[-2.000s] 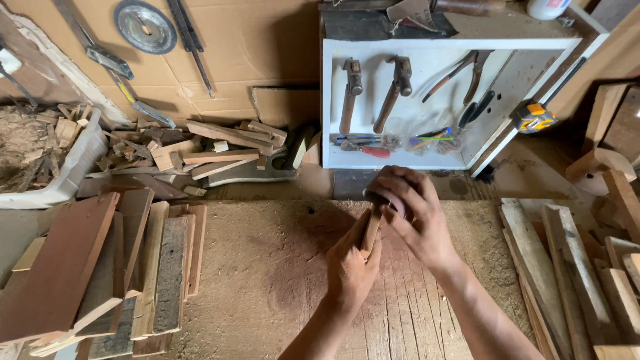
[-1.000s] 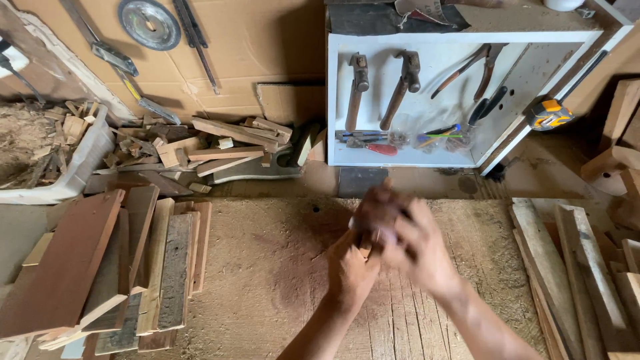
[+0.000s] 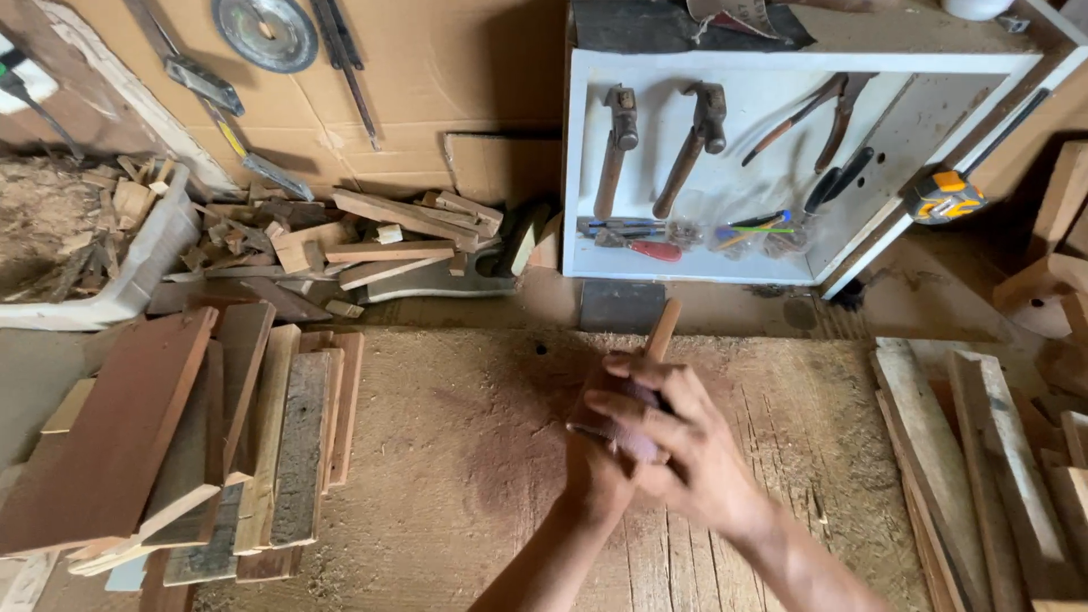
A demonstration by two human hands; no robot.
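Observation:
Over the middle of the wooden workbench (image 3: 408, 442), my right hand (image 3: 688, 433) presses a piece of reddish-brown sandpaper (image 3: 612, 416) around a narrow wooden piece. One end of that wooden piece (image 3: 663, 330) sticks out beyond my fingers, pointing away from me. Beneath and to the left, my left hand (image 3: 595, 472) grips the near part of the work; its fingers are mostly hidden by the sandpaper and my right hand. Reddish dust stains the bench top around both hands.
Stacked boards (image 3: 110, 433) lie on the left and more boards (image 3: 926, 442) on the right. Behind the bench stand a white tool box (image 3: 697, 279) with hammers (image 3: 616, 153) and pincers (image 3: 837, 119), a tape measure (image 3: 948, 197), wood offcuts (image 3: 391, 251) and a plastic tub (image 3: 144, 263) of shavings.
My right hand and the sandpaper have shifted over the wooden piece, whose far end now shows beyond the fingers. My left hand has stayed at about the same place.

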